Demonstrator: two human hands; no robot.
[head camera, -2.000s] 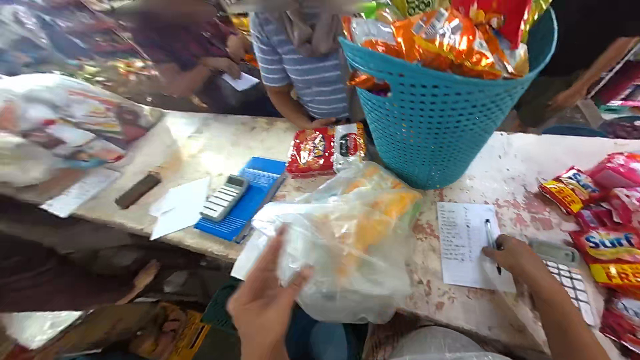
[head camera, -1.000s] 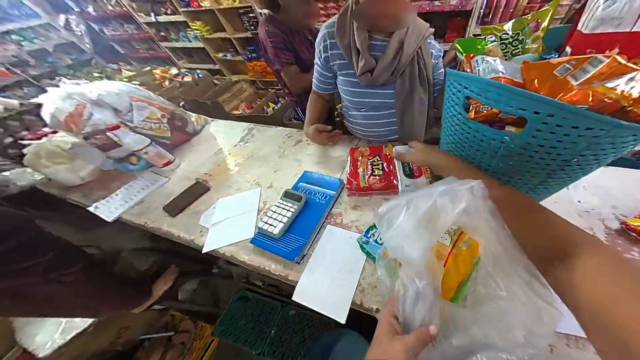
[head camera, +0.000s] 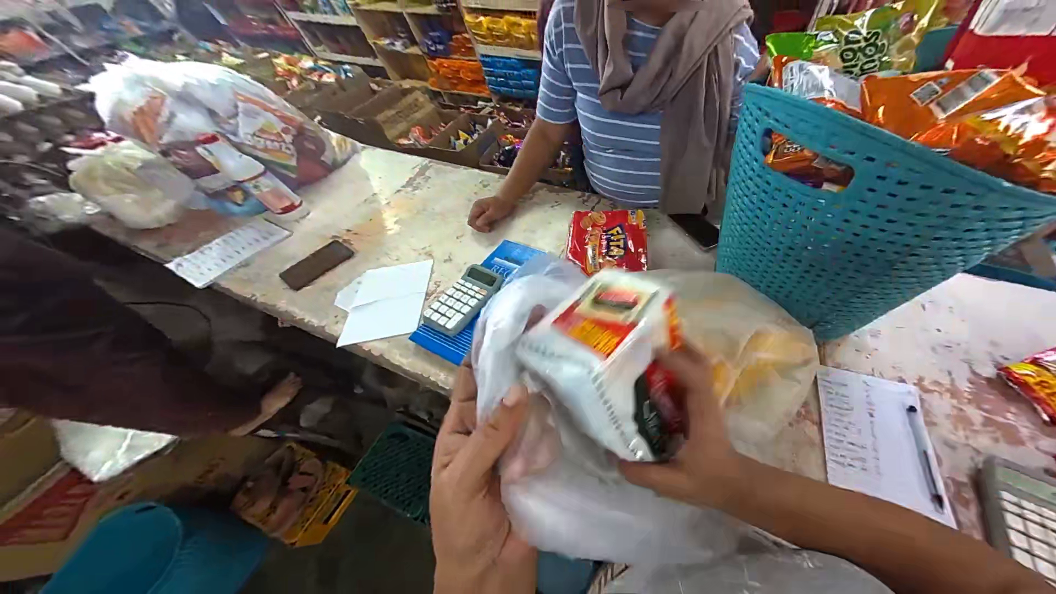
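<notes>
My left hand (head camera: 487, 470) grips the edge of a clear plastic bag (head camera: 594, 520), whose mouth is bunched near its fingers. In my right hand (head camera: 701, 429) is a white, red and black packet (head camera: 610, 338), tilted over the bag's opening. Something yellow shows through the bag's far right side. Just beyond the bag lies a red snack packet (head camera: 608, 241) on the counter. A calculator (head camera: 462, 300) rests on a blue record book (head camera: 445, 342), left of the bag.
A teal basket (head camera: 858, 239) of snack packets stands at right, near a written sheet (head camera: 866, 437) with a pen (head camera: 926, 458). Folded paper (head camera: 388, 301), a dark flat object (head camera: 317, 264) and filled bags (head camera: 214, 115) lie left. Across the counter (head camera: 371, 198) stands a person (head camera: 627, 107).
My right hand has gone from the packets on the counter to above the bag, now holding the white, red and black packet. A second ago it was reaching beside the red packet.
</notes>
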